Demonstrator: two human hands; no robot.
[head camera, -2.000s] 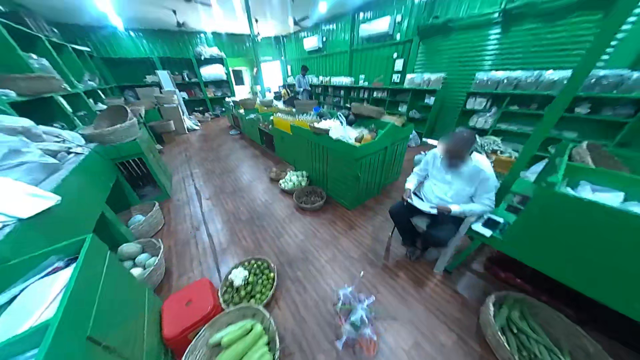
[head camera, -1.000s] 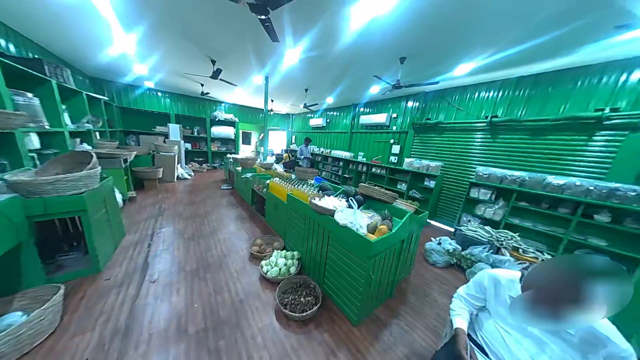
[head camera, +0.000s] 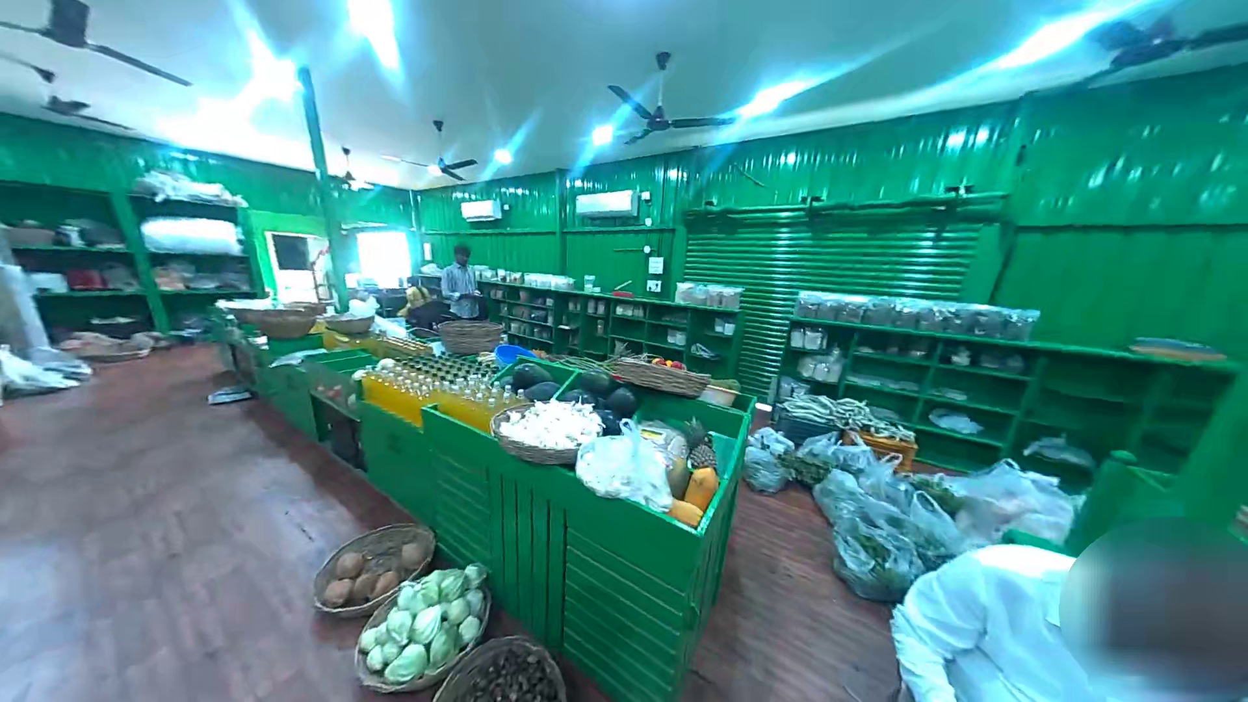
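Neither my left hand nor my right hand is in the picture, so what they hold is hidden. In the middle stands a green display counter (head camera: 624, 585). On its near end are a basket of white produce (head camera: 551, 429), a tied clear plastic bag (head camera: 624, 466), orange fruit (head camera: 700, 487) and a pineapple (head camera: 701, 450). Rows of bottles with yellow liquid (head camera: 400, 395) line the counter behind them. On the floor by its front are a basket of brown round produce (head camera: 363, 577), a basket of pale green vegetables (head camera: 424, 626) and a basket of dark small items (head camera: 507, 675).
A person in a white shirt (head camera: 985, 619) is at the lower right, near bulging plastic bags (head camera: 877, 531) on the floor. Another person (head camera: 460, 283) stands behind the counter at the back. Green shelves (head camera: 916, 385) run along the right wall. A wooden-look floor (head camera: 195, 517) stretches along the left.
The view has swung up and to the right, and the counter is now closer. The baskets of cucumbers and green round produce and the red container seen two seconds ago have left the view.
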